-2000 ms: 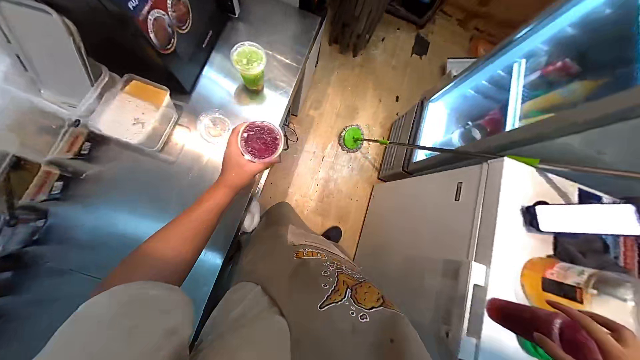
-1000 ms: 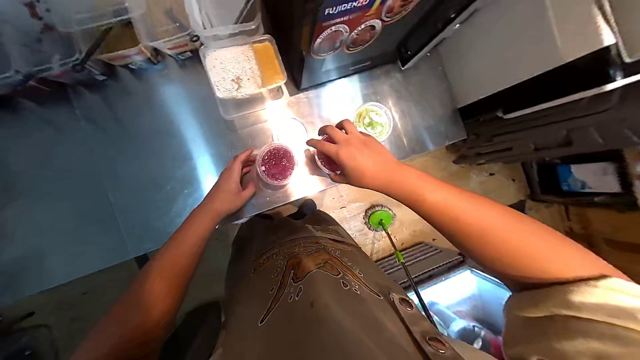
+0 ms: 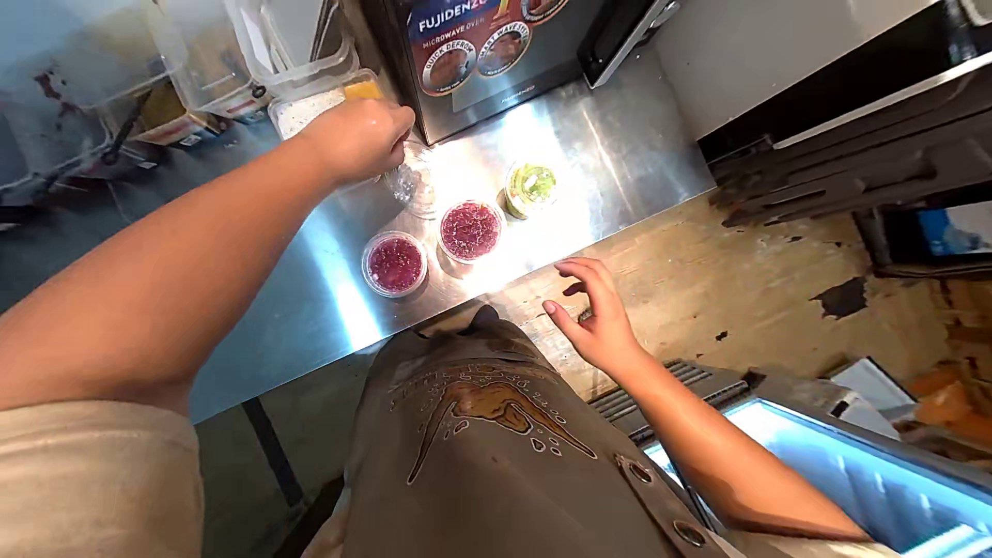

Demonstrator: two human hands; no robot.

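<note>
Two clear plastic cups of dark pink drink stand side by side near the counter's front edge, the left cup (image 3: 395,264) and the right cup (image 3: 471,231). To their right is a cup of green drink (image 3: 532,188). My left hand (image 3: 364,139) is curled over clear plastic lids (image 3: 415,184) behind the pink cups; its fingertips are hidden, so a hold on a lid cannot be made out. My right hand (image 3: 593,314) hovers in front of the counter edge, fingers apart and holding nothing.
A microwave oven (image 3: 480,54) stands at the back of the steel counter (image 3: 271,333). Behind my left hand is a plastic tub (image 3: 298,112) with white and yellow contents, near more clear bins (image 3: 291,46). A lit glass-door cooler (image 3: 821,465) is at lower right.
My right hand has let go of a pink cup and drawn back to the front of the counter. My left hand has moved from beside the other pink cup to the lids at the back.
</note>
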